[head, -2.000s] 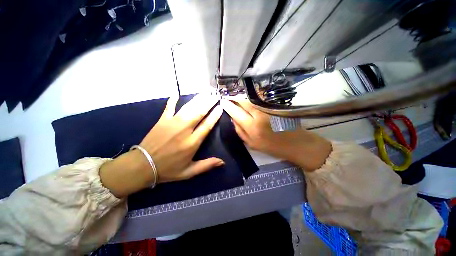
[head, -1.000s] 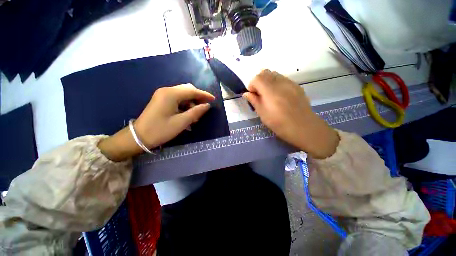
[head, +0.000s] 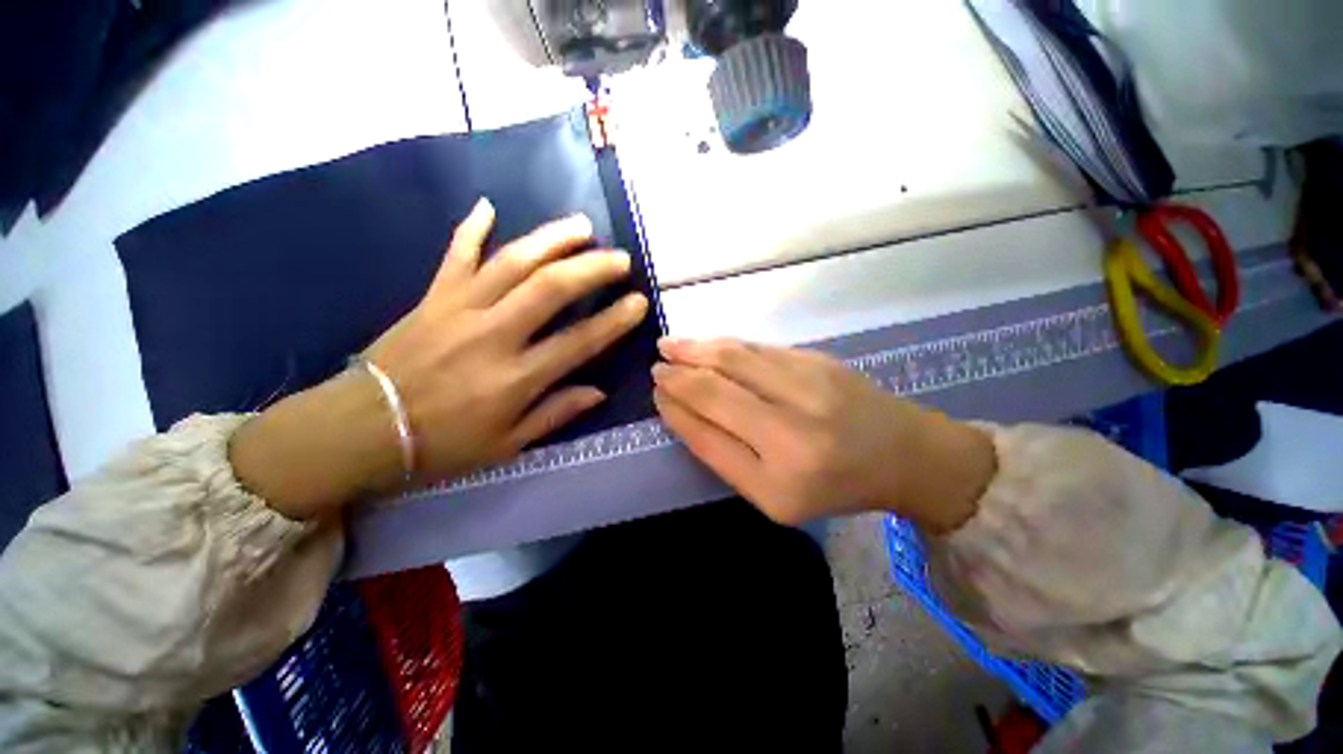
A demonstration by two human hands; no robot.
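The navy fabric panel [head: 295, 251] lies flat left of the needle, its top right corner at the presser foot [head: 597, 121]. A narrow strip [head: 636, 221] lies along the panel's right edge, with a pale line beside it. My left hand [head: 508, 332] lies flat on the panel with fingers spread, holding nothing. My right hand [head: 781, 420] has its fingertips together on the lower end of the strip at the panel's right edge. The needle tip is too small to tell.
A ridged grey knob [head: 762, 96] stands right of the foot. Scissors with red and yellow handles [head: 1171, 295] lie at right below a strip bundle [head: 1083, 103]. A dark fabric heap [head: 89, 89] is at upper left. The ruled grey edge [head: 1002, 354] runs in front, baskets [head: 413, 648] below.
The strip, held away from the panel by my right hand a second ago, now lies along the panel edge. My right hand has moved down and my left hand has flattened and spread.
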